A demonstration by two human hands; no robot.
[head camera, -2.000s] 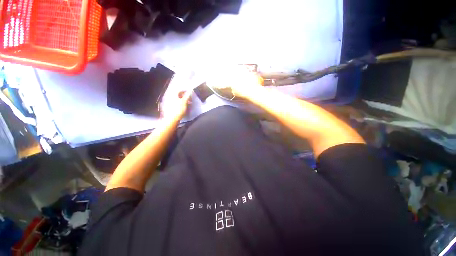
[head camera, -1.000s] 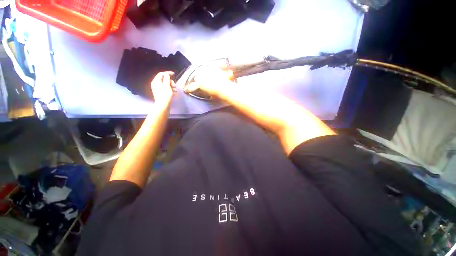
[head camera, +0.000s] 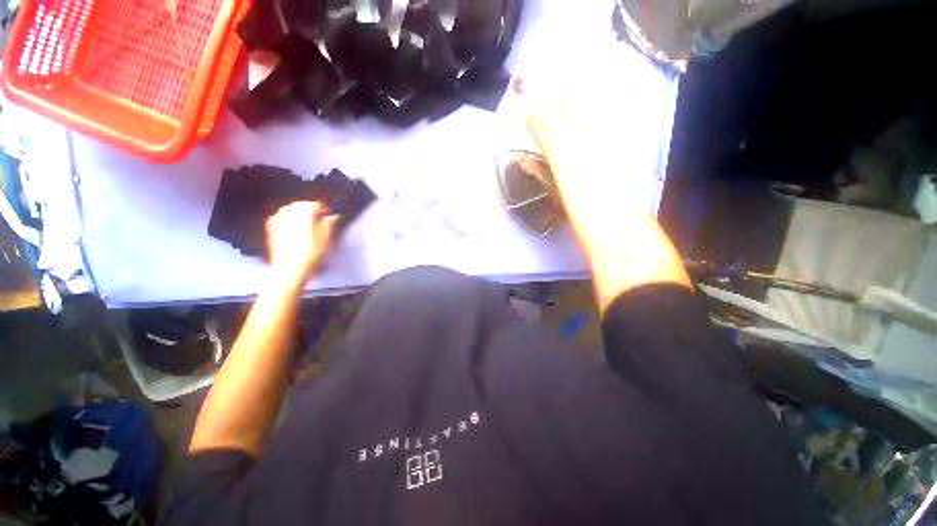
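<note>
The stack of flat black fabric pieces [head camera: 245, 205] lies at the left of the white table cover. My left hand [head camera: 300, 234] is on the stack's near right part, fingers curled; whether it grips a piece is unclear. The steam iron [head camera: 526, 192] rests on the cover right of centre, pointed end toward me, partly under my right forearm. My right hand [head camera: 529, 103] is off the iron, reaching to the far side near the loose pile of black pieces [head camera: 401, 62]. It is overexposed, so its fingers and any hold are unclear.
A red-orange plastic basket [head camera: 195, 92] stands at the far left corner. A shiny, rounded grey object [head camera: 658, 31] sits at the far right edge of the table. The blue-edged white table cover [head camera: 432, 247] ends just in front of my body. Cloth heaps lie low on both sides.
My right hand has let go of the iron and moved to the far side. The iron now stands farther right. My left hand has moved left, farther over the black stack.
</note>
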